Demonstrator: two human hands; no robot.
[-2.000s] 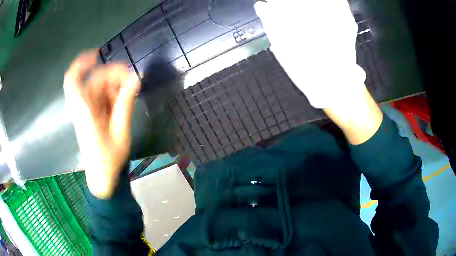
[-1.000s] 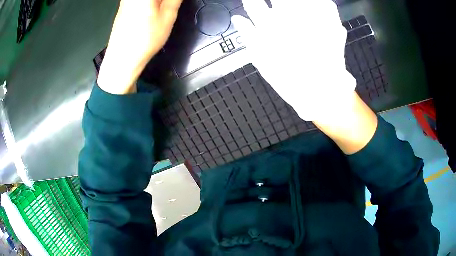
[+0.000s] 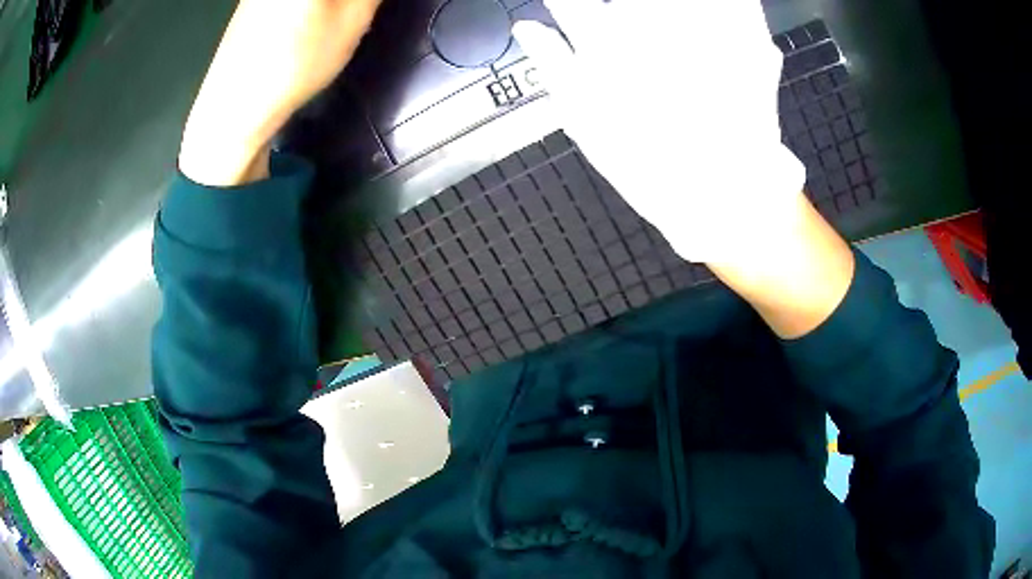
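Note:
A black plastic panel [image 3: 413, 100] with a round ring mark lies on the bench at the top. A dark pad sheet [image 3: 515, 243], a grid of small squares, lies between the panel and my body. My left hand [image 3: 297, 62] is bare and over the panel's left part; its fingertips are cut off by the top edge. My right hand [image 3: 685, 124] wears an overexposed white glove and lies over the panel and the sheet's right part. Its fingertips are partly cut off, and I cannot tell whether it holds anything.
The bench has a dark green surface [image 3: 102, 192]. A black piece [image 3: 48, 45] lies at the far left. Below the bench are a green mesh crate [image 3: 108, 481] at left, a pale flat board [image 3: 385, 435] near my lap and a red stool [image 3: 962, 258] at right.
My left hand has moved from the left side of the bench up and right over the panel, then slightly back left. My right hand has stayed over the panel, shifting slightly left.

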